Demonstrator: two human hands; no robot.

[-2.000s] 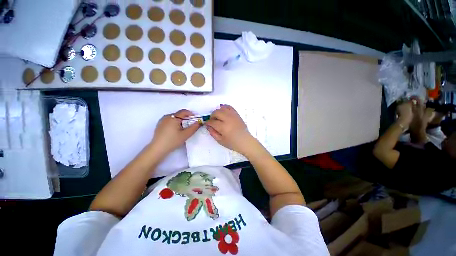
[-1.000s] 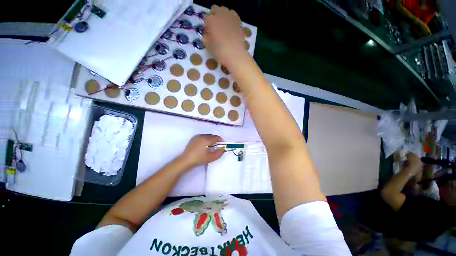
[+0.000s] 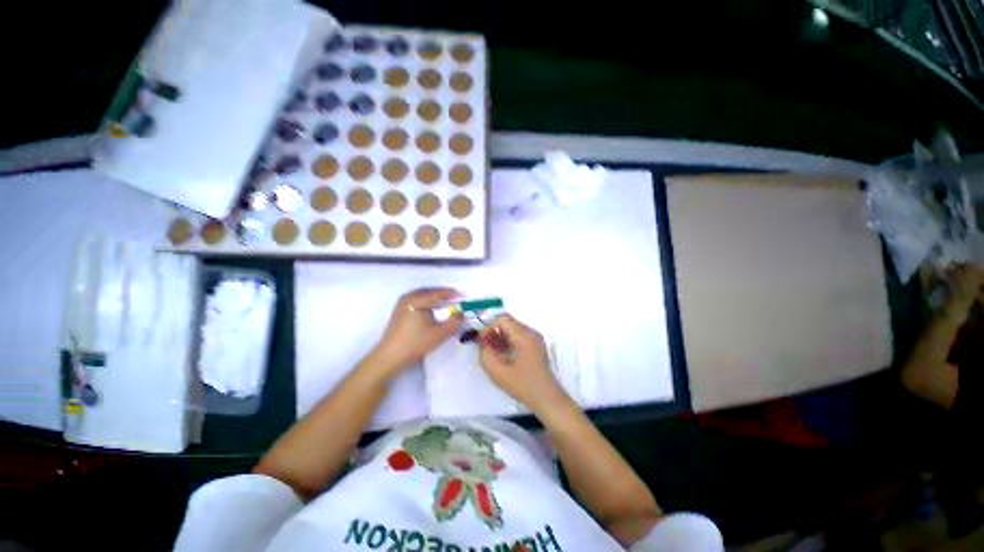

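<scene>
A white panel (image 3: 459, 390) lies on the white work sheet in front of me. A narrow green circuit board (image 3: 481, 306) is at its top edge, with a small yellow patch at its left end. My left hand (image 3: 417, 329) pinches the board's left end. My right hand (image 3: 518, 358) is just below the board, its fingers closed on a small dark and reddish part that looks like a wired disc (image 3: 469, 336). The fingers partly hide it, and blur hides the leads.
The foam tray (image 3: 472, 249) of discs and round holes is at the upper left, partly under white panels (image 3: 232, 92). A clear box (image 3: 259, 401) of white pieces and stacked panels (image 3: 140, 404) stand left. A crumpled tissue (image 3: 570, 178), tan cardboard (image 3: 782, 291) and another person's arm (image 3: 933, 350) are right.
My right hand has come back from the far part of the foam tray to just below the green board, now with a small dark part. My left hand stays at the board. The camera view has shifted.
</scene>
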